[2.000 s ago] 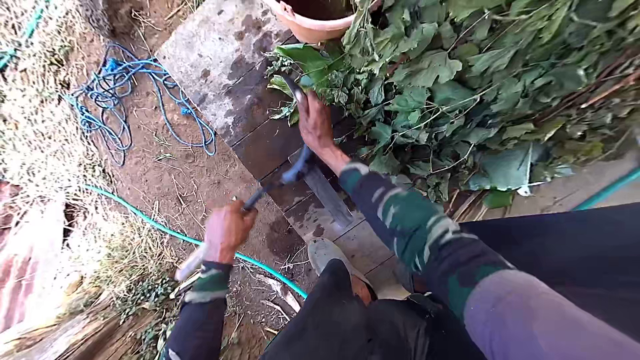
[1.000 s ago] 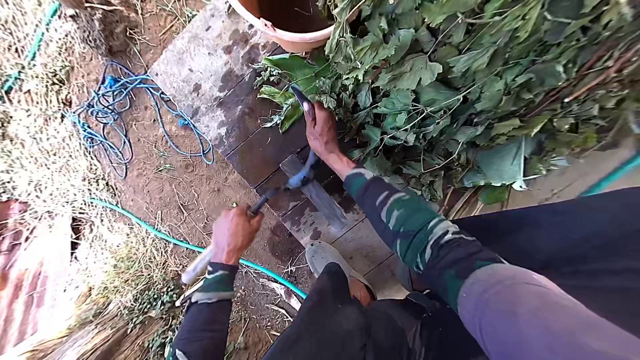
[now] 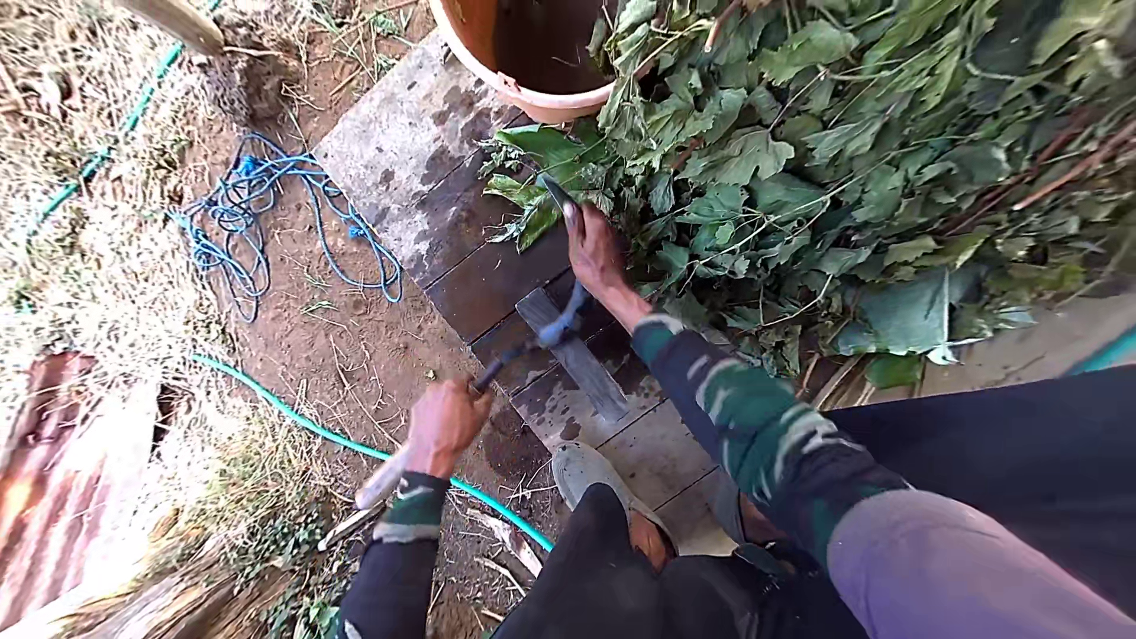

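My left hand (image 3: pixel 448 424) is closed around the pale handle of a curved blade, likely a sickle (image 3: pixel 508 359), at lower centre. The dark curved blade runs up and right across a rectangular grey block, perhaps a sharpening stone (image 3: pixel 581 359), which lies on the tiled slab. My right hand (image 3: pixel 596 253) is at the other end of the blade, fingers on its tip part, beside the leaves. A blue-grey lump or blurred part of the tool (image 3: pixel 559 330) shows over the block. Both sleeves are camouflage-patterned at the cuffs.
A big heap of leafy cut stems (image 3: pixel 754 177) fills the upper right. An orange-brown bucket (image 3: pixel 555 106) stands at the top. Tangled blue rope (image 3: pixel 240 204) lies on bare soil, and a green hose (image 3: pixel 311 426) crosses the ground at left. My shoe (image 3: pixel 595 470) rests on the tiles.
Both hands keep their hold on the tool and have shifted only slightly over the block. The rope, the bucket and the leaf heap have not plainly moved.
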